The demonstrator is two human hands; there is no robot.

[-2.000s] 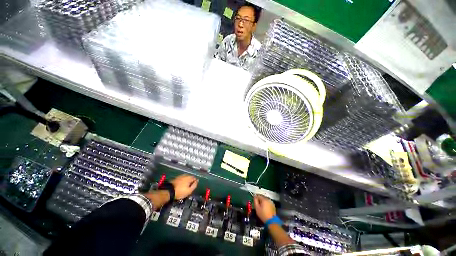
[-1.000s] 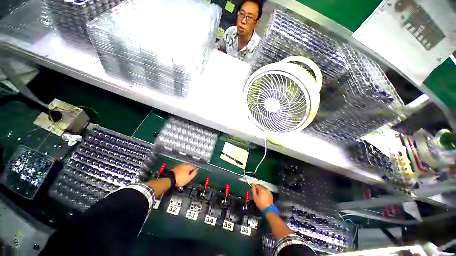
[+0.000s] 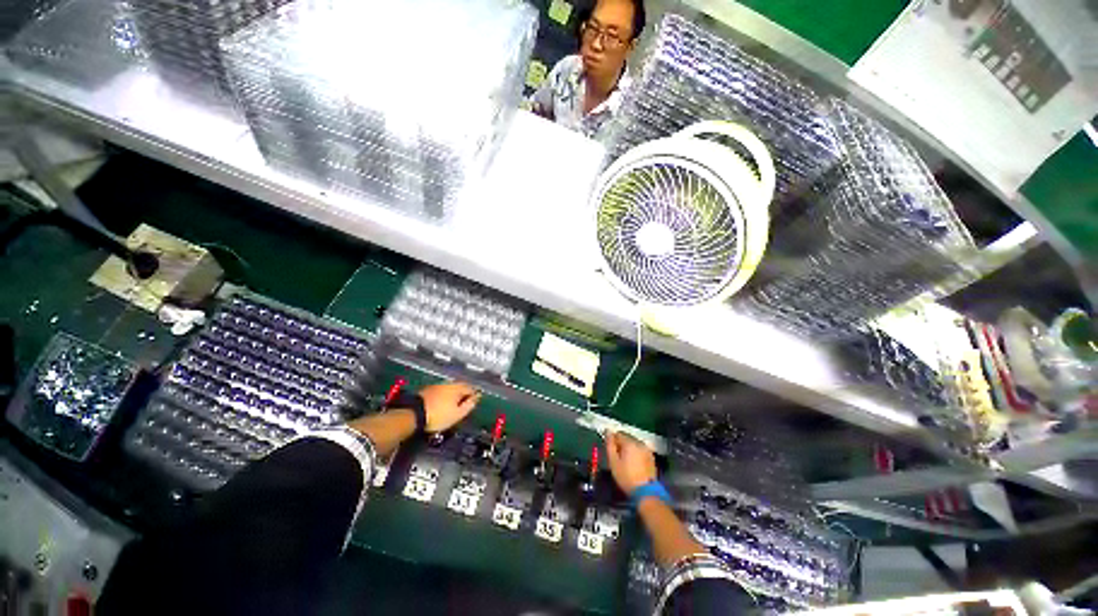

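Note:
A toggle-clamp fixture (image 3: 485,479) lies on the green bench, a long dark bar with several upright red handles and white number labels, 32 to 36 readable. My left hand (image 3: 447,407) rests at its left part, between two red handles, with the fingers bent towards its back edge. My right hand (image 3: 629,462) is at its right end, beside the rightmost red handle, with curled fingers. Whether either hand grips the bar or a small part is too small to tell.
Filled blister trays lie left (image 3: 259,379) and right (image 3: 753,548). A clear tray (image 3: 453,323), note paper with pen (image 3: 566,363) and a small parts box (image 3: 75,391) are around. A fan (image 3: 669,229) and tray stacks (image 3: 373,102) stand on the shelf (image 3: 530,259). A person (image 3: 592,66) is behind.
The view has shifted, so the bench and shelf sit slightly higher in the picture. Both hands stay at about the same places on the fixture. The person's head has turned slightly.

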